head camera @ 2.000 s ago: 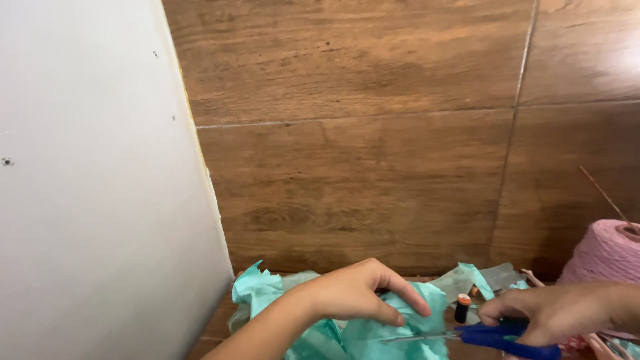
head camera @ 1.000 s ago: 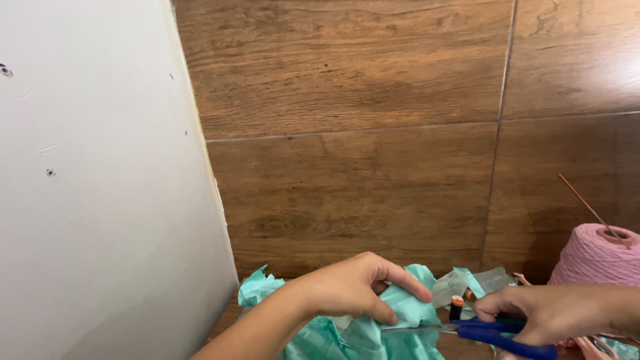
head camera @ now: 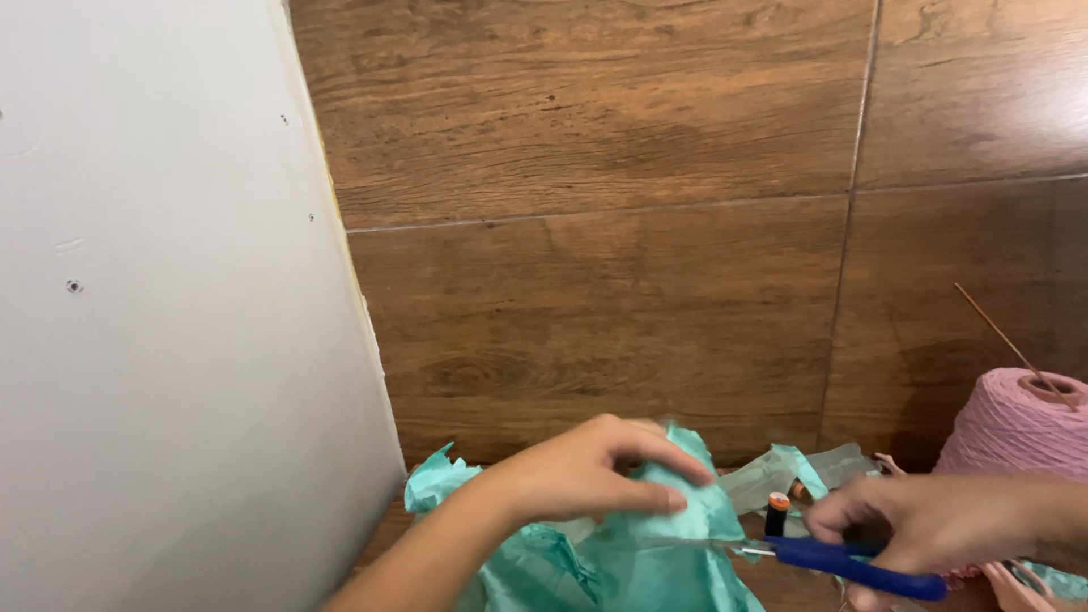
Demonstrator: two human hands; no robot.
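Observation:
Crumpled turquoise fabric (head camera: 629,561) lies at the bottom centre of the head view. My left hand (head camera: 612,467) pinches a raised fold of it between thumb and fingers. From the right, my right hand (head camera: 918,527) grips the blue handles of a pair of scissors (head camera: 837,565). The blades point left and reach the fabric just below my left fingers; their tips are hard to make out against it. A small spool of black thread with an orange top (head camera: 777,514) stands just beyond the scissors.
At the right edge stands a large cone of pink yarn (head camera: 1011,421) with a thin brown stick (head camera: 1003,336) in its top. Sheer scraps (head camera: 756,480) lie behind the spool. Wood-look tiles (head camera: 595,323) rise behind, and a white panel (head camera: 187,323) bounds the left side.
The fold of turquoise fabric at my left fingers stands higher than before. Both hands stay in about the same places, the right still on the scissors.

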